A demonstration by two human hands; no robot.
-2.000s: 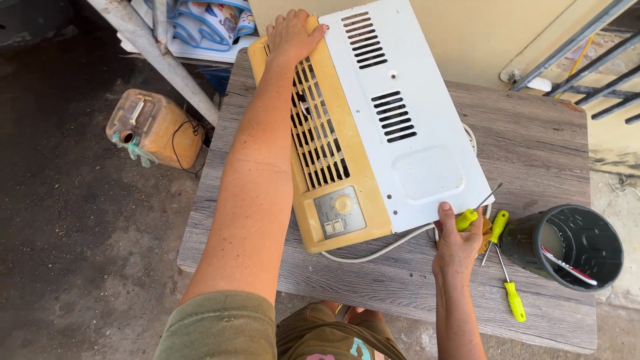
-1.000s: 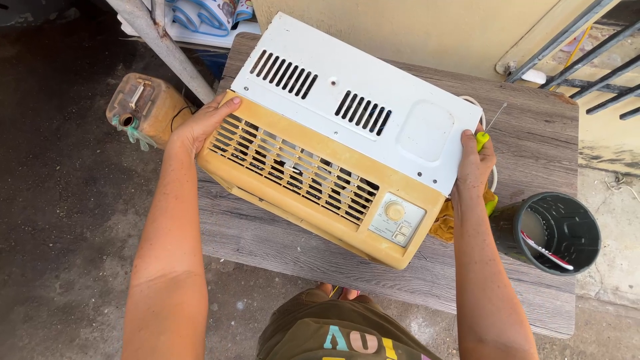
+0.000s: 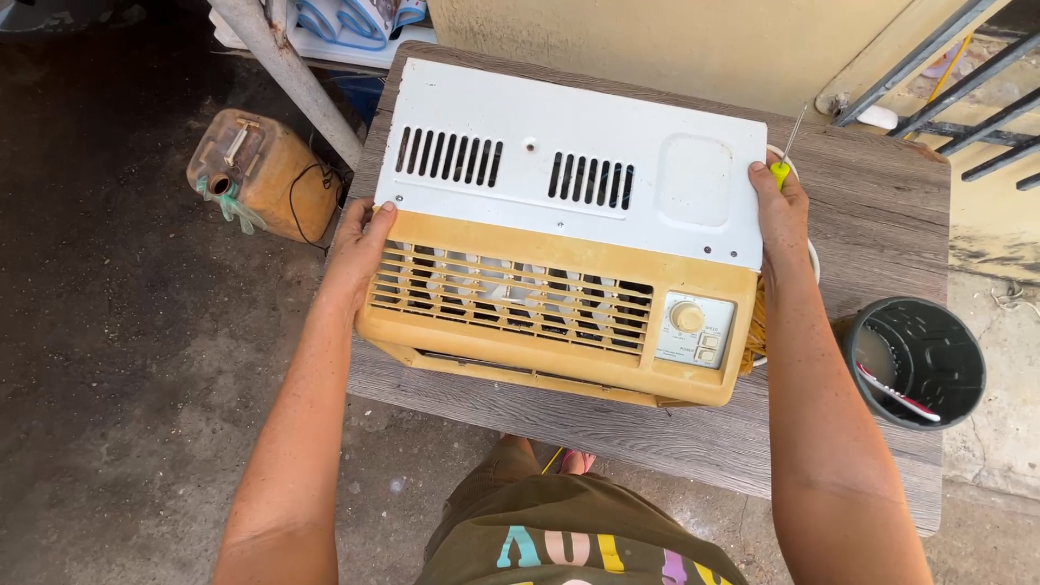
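A window air conditioner (image 3: 561,236) with a white metal casing and a yellowed plastic front grille sits on the wood-grain table (image 3: 877,211), its grille and control knob facing me. My left hand (image 3: 361,244) grips the unit's left side, thumb on the seam between casing and grille. At the right side, my right hand (image 3: 780,211) presses against the casing and also holds a screwdriver (image 3: 782,172) with a yellow-green handle, its shaft pointing up and away. A white cord (image 3: 814,262) curves behind my right wrist. The fingers of both hands are partly hidden.
A dark plastic bucket (image 3: 967,357) with a brush (image 3: 898,394) in it stands at the table's right edge. On the floor at left is a stained plastic jerrycan (image 3: 272,183). A metal post (image 3: 296,81), a wall and a barred metal grille (image 3: 967,89) border the table.
The air conditioner has turned from a steep slant until its front faces me. My left hand has moved from its far end down to the left side. My right hand stays at its right side.
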